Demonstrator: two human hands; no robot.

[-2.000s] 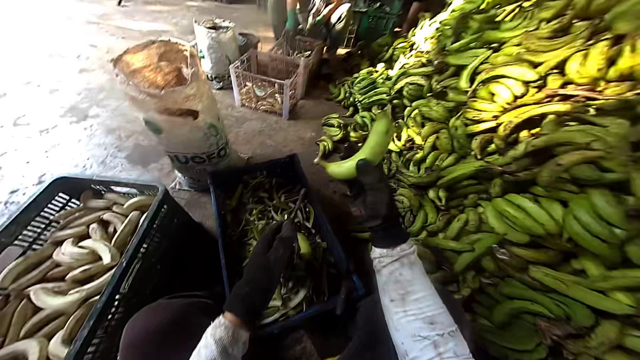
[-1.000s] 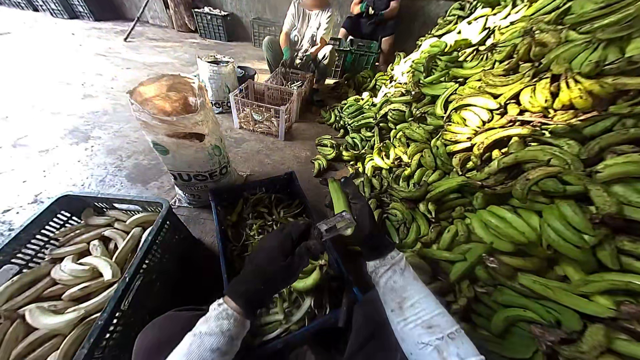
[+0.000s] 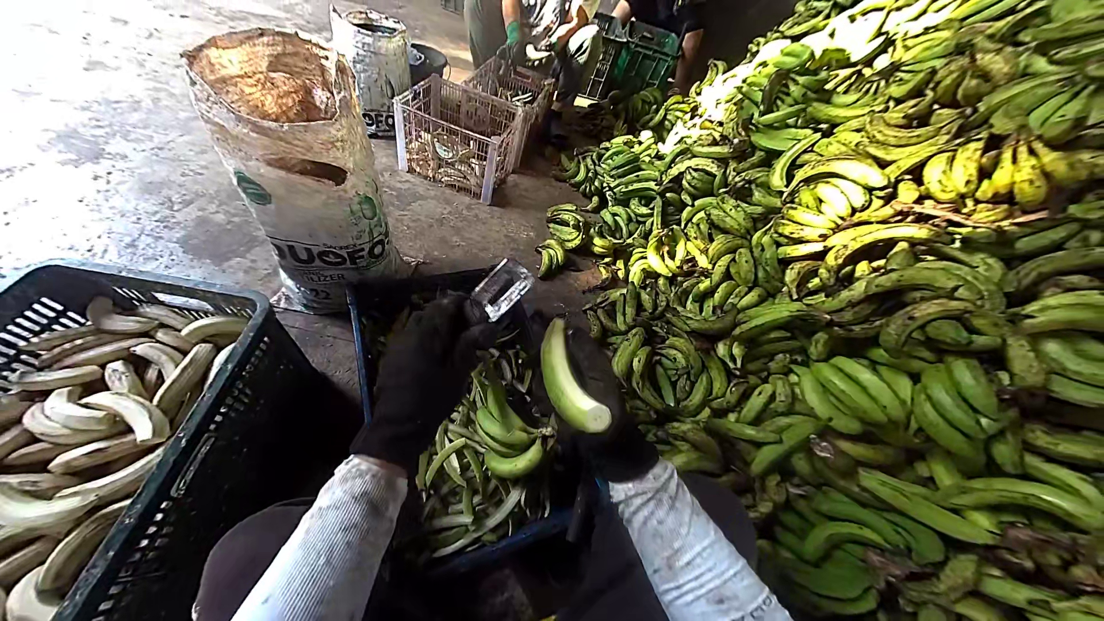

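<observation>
My left hand, in a black glove, grips a small metal-framed peeler over the dark blue crate. In my black-gloved right hand is a green plantain, its near end cut and pale, with part of the skin off. Below and between the hands, a small bunch of green plantains lies on peel strips in that crate. At the left, a black plastic crate holds many peeled plantains.
A large heap of green and yellowing plantains fills the right side. An open woven sack stands beyond the crates, with another sack behind it. Farther back are a slatted crate, a green crate and two seated people.
The plantain, earlier raised upright, is now lower and shows a pale cut end. My hands have moved apart since one second ago, the peeler now away from the plantain. The view has tilted down.
</observation>
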